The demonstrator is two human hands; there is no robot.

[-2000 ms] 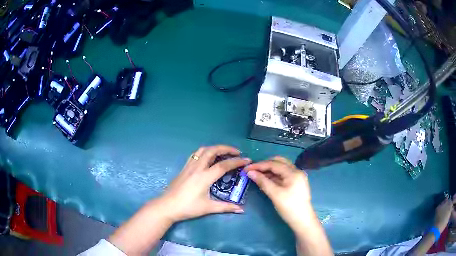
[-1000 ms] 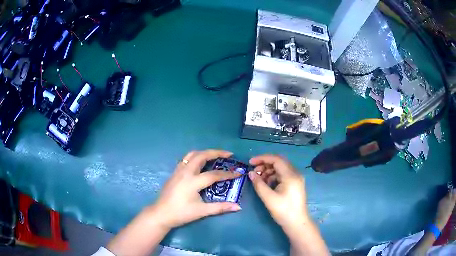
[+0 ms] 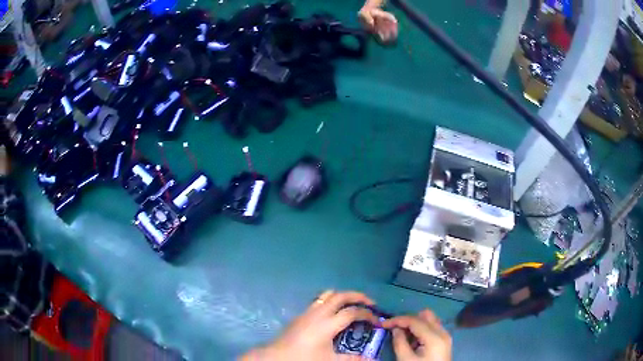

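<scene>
A black speaker housing [image 3: 358, 338] with a round part and a blue-white battery cell [image 3: 375, 344] lies at the bottom centre, cut by the frame edge. My left hand [image 3: 310, 337] holds it around its left side, fingers over the top. My right hand [image 3: 421, 337] is at its upper right corner with thumb and finger pinched close together; what is between the fingertips cannot be made out. The dark electric screwdriver [image 3: 504, 303] with a yellow-orange patch hangs just right of my right hand. The silver-white screw feeder [image 3: 416, 257] stands behind it.
A big heap of black housings [image 3: 261, 67] with red wires fills the far left. Several separate units [image 3: 247, 197] and a rounded black unit [image 3: 302, 182] lie left of the feeder. Circuit boards [image 3: 599, 289] and a clear bag [image 3: 553, 183] are right. Another person's hand [image 3: 381, 25] is at the heap's far edge.
The view has tilted up, so my hands and the housing sit lower. A rounded black unit now shows beside the waiting units, and another person's hand has come into view at the far side.
</scene>
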